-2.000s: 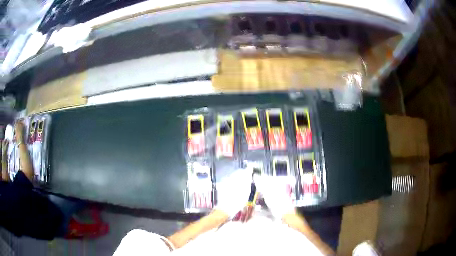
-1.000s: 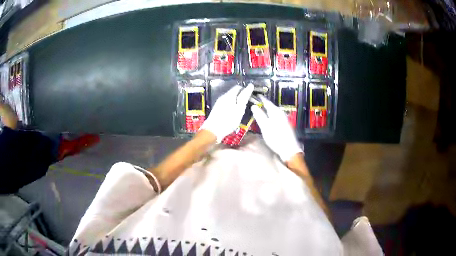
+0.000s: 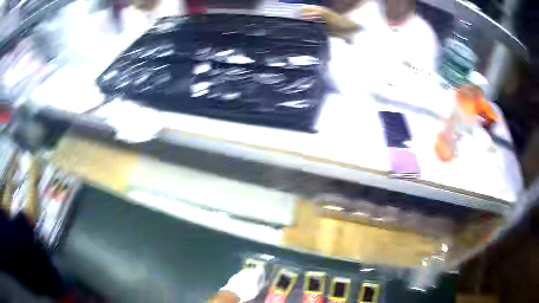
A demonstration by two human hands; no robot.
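Observation:
The view is blurred and tipped up. Phones with black screens in yellow frames show at the bottom edge, such as one upright phone [image 3: 314, 284] in the back row of the clear tray [image 3: 267, 257]. Another phone [image 3: 284, 280] beside my hand is tilted. My left hand [image 3: 247, 283], in a white glove, is over the tray's back left corner, at a phone whose yellow edge shows behind the fingers. Whether it grips that phone is unclear. My right hand is out of the picture. The tray's front row is cut off.
A black tray under glossy wrap [image 3: 218, 71], a dark and purple smartphone [image 3: 399, 142] and orange-tinted bottle [image 3: 446, 139] lie on the raised white worktop [image 3: 348, 142]. People in white are behind it. Another worker's dark sleeve [image 3: 23, 254] is at left, beside another tray [image 3: 56, 201] on the green belt [image 3: 130, 248].
The view has swung up to the worktop. My left hand has moved from the front row to the back left phones. My right hand has left the picture. The second back-row phone now leans more.

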